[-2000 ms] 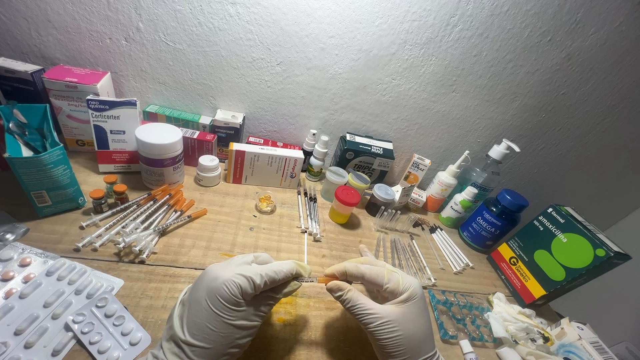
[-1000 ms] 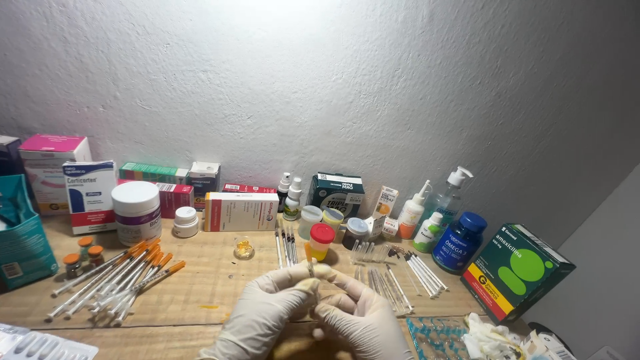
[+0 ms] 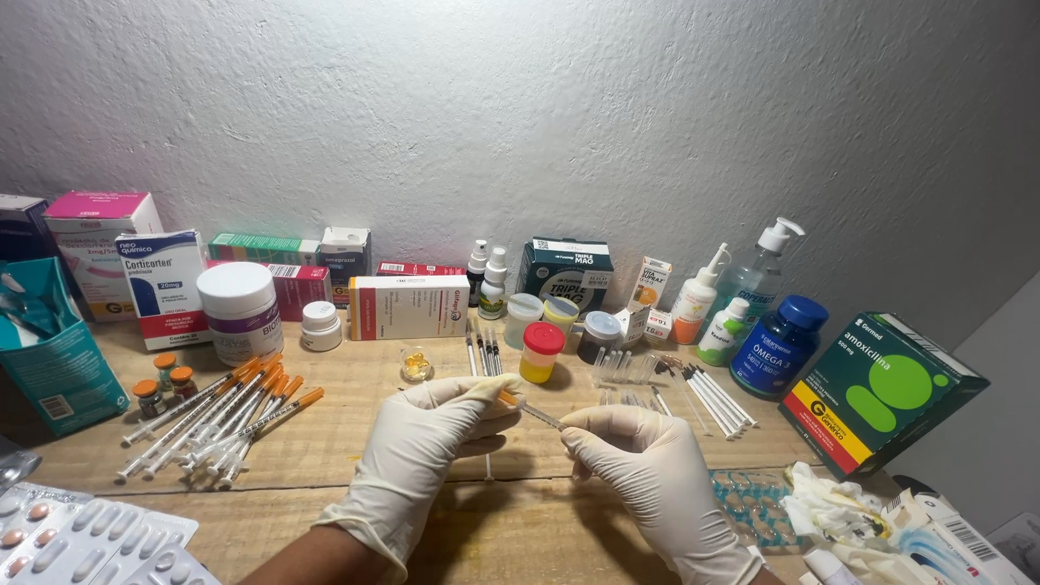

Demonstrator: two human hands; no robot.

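Note:
Both hands wear pale latex gloves and share one thin syringe (image 3: 538, 413), raised above the wooden table. My left hand (image 3: 431, 447) pinches its orange-capped end between thumb and fingers. The other end, toward the plunger, is in the fingertips of my right hand (image 3: 650, 471), which partly hide it. Beyond the hands stands a specimen cup with a red lid (image 3: 543, 340) and yellow contents. Several dark-tipped syringes (image 3: 487, 353) lie behind my left hand. A small clear dish (image 3: 416, 366) with amber capsules is farther left.
Orange-capped syringes (image 3: 219, 422) lie in a pile at left, beside small vials (image 3: 149, 398). Blister packs (image 3: 89, 536) are at front left. Medicine boxes and bottles line the wall, including a blue supplement bottle (image 3: 776, 348) and a green box (image 3: 881, 394). Crumpled gloves (image 3: 841, 508) lie front right.
The hands have moved a little apart, and the syringe between them now shows more plainly than one second ago. The view has shifted between frames.

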